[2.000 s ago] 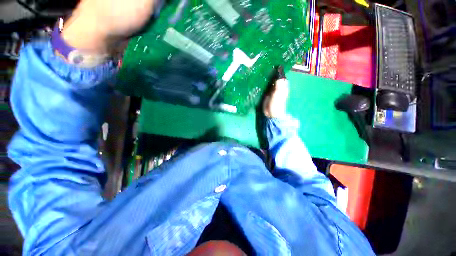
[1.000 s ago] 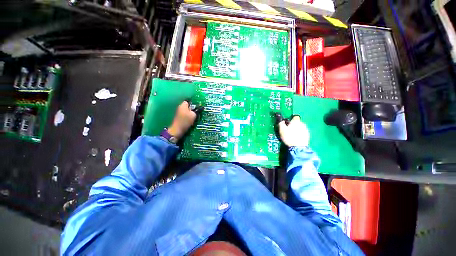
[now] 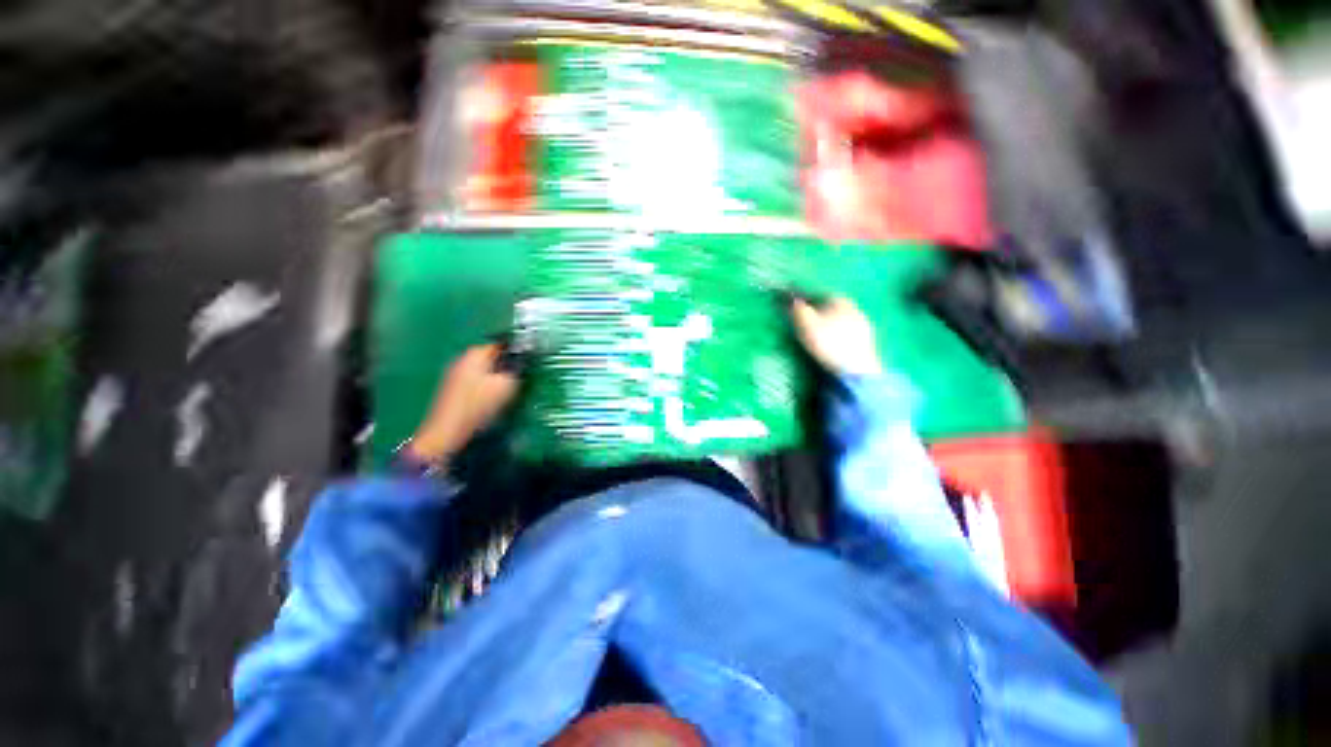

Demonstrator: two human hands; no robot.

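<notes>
The picture is blurred. A green circuit board [image 3: 657,343] with white markings lies flat on the green bench mat [image 3: 423,307] in front of me. My left hand [image 3: 470,397] is at the board's left edge, its fingertips on or beside it. My right hand [image 3: 836,336] is at the board's right edge in the same way. Dark patches show at the fingertips. The blur hides whether the fingers grip the edges or only touch them.
Beyond the mat, a silver conveyor frame [image 3: 438,132] holds another green board [image 3: 599,132]. A black trolley top [image 3: 219,394] is at left, with a blurred green board [image 3: 44,380] on it. A red-lined bin [image 3: 1029,511] is at lower right, a keyboard [image 3: 1029,132] at upper right.
Since two seconds ago the board has come down from a raised tilt to flat on the mat. Over the last second the view has shifted and blurred; both hands remain at the board's sides.
</notes>
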